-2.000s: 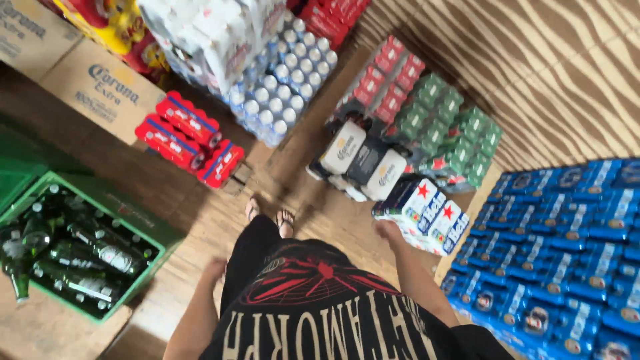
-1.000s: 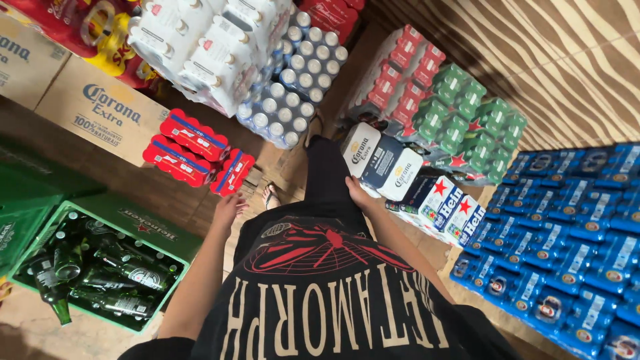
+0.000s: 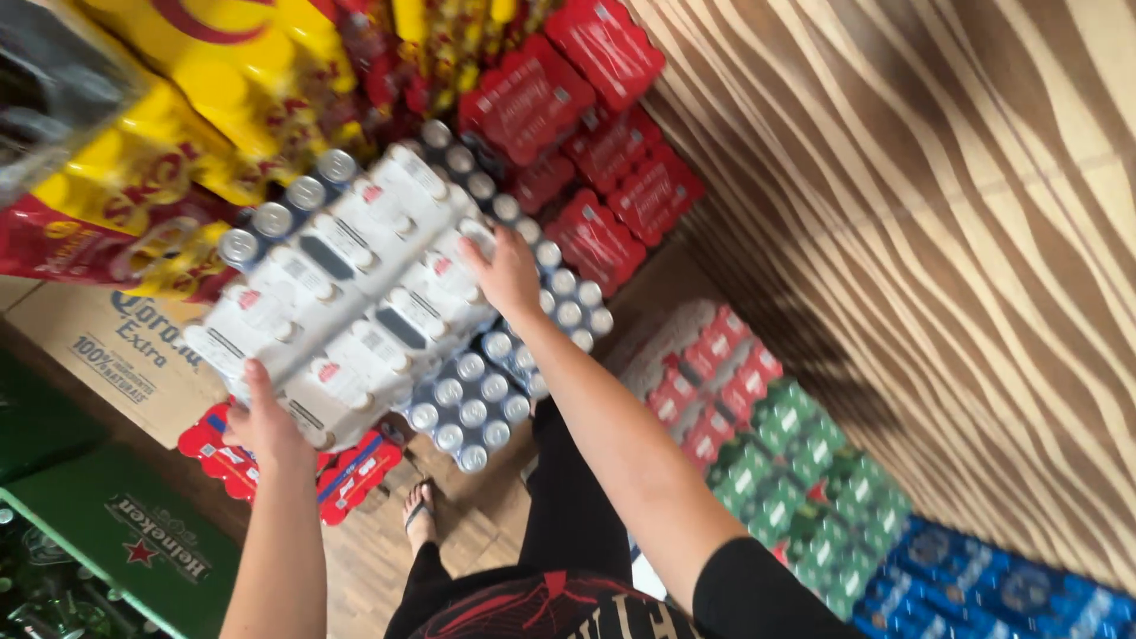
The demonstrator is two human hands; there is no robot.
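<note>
Both hands are on white shrink-wrapped packs of cans (image 3: 355,293), which lie tilted across the view above dark blue cans. My left hand (image 3: 266,426) grips the lower left corner, thumb on top and fingers at the side. My right hand (image 3: 506,271) holds the right edge, thumb on top. Silver-topped dark blue cans (image 3: 470,404) show below and right of the white packs. Whether the packs touch the cans beneath is hidden. Red can packs (image 3: 364,475) sit on the floor below the left hand.
Yellow and red can packs (image 3: 213,98) are stacked at upper left, beside a cardboard beer box (image 3: 133,373). A green bottle crate (image 3: 133,532) stands at lower left. Red packs (image 3: 586,124) stand at the top; green (image 3: 799,479) and blue packs (image 3: 994,586) line the patterned wall (image 3: 905,222).
Both hands have moved to the white packs and taken hold of them; one second ago they were low beside my body. The view has shifted toward the stacks.
</note>
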